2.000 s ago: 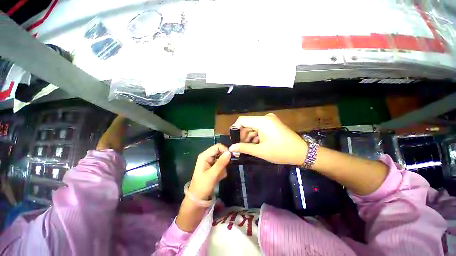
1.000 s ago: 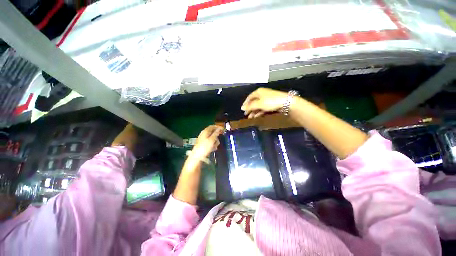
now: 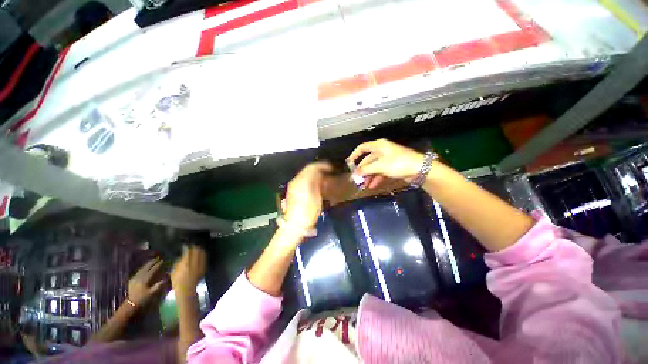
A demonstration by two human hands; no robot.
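Three black glossy device units lie side by side in front of me: a left one (image 3: 325,259), a middle one (image 3: 394,249) and a right one (image 3: 462,245), with white glare streaks. My right hand (image 3: 384,162) is above the top edge of the middle unit and pinches a small pale part (image 3: 358,179) in its fingertips. My left hand (image 3: 305,193) is above the left unit's top edge. Its fingers are blurred, and I cannot tell whether they hold anything.
A white shelf (image 3: 263,78) with red tape and crumpled clear plastic (image 3: 135,183) is above the bench. Grey posts slant at both sides. At left, a neighbour's hands (image 3: 167,277) are beside a clear blister tray (image 3: 67,291). More black units in clear trays (image 3: 586,199) are at right.
The view has shifted, and three units now show. My right hand has lowered towards the units and shows a pale part. My left hand has risen slightly. The neighbour's hands have come into view.
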